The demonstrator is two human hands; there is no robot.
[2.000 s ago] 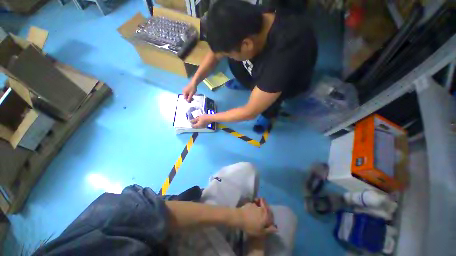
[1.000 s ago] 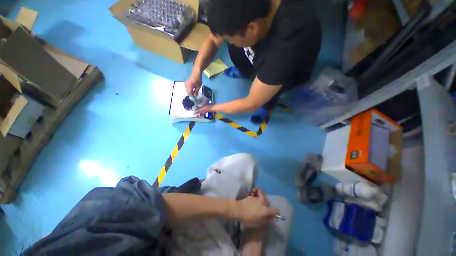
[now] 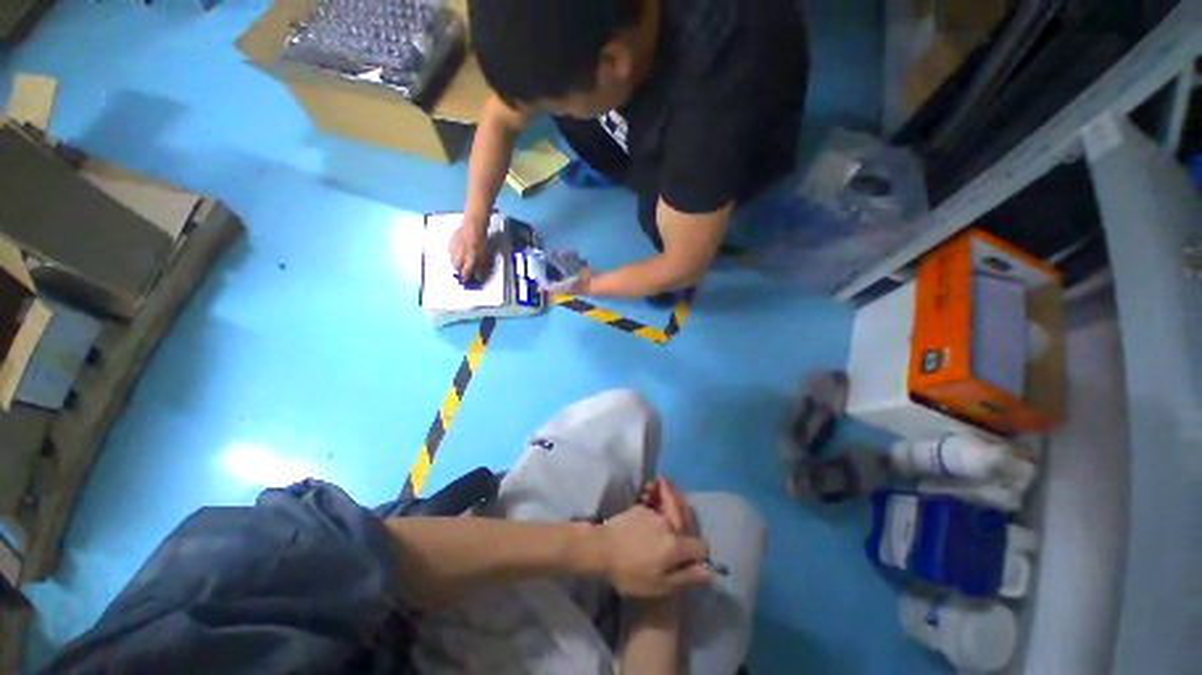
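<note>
My left hand (image 3: 643, 549) lies over my right wrist above my lap, with a thin pen (image 3: 715, 568) sticking out of its fingers. My right hand (image 3: 671, 506) is partly hidden under it; only some fingers show, and its grip is unclear. Farther off, a white digital scale (image 3: 455, 301) lies on the floor. A crouching person's hand (image 3: 471, 251) is on small dark parts on its plate. That person's other hand (image 3: 580, 280) holds a crumpled clear bag (image 3: 556, 269) beside the lit display.
An open carton (image 3: 376, 121) of plastic-wrapped parts and a yellow pad (image 3: 537, 169) lie behind the scale. A pallet with cardboard (image 3: 145, 323) is at left. An orange-and-white box (image 3: 945, 336), blue packet (image 3: 943, 541) and grey shelf are at right. Black-and-yellow tape (image 3: 452, 401) crosses the floor.
The other person's bag hand has moved off the plate to the display side, while their other hand has come down onto the dark parts. My hands stay together; the pen now shows. The view has shifted.
</note>
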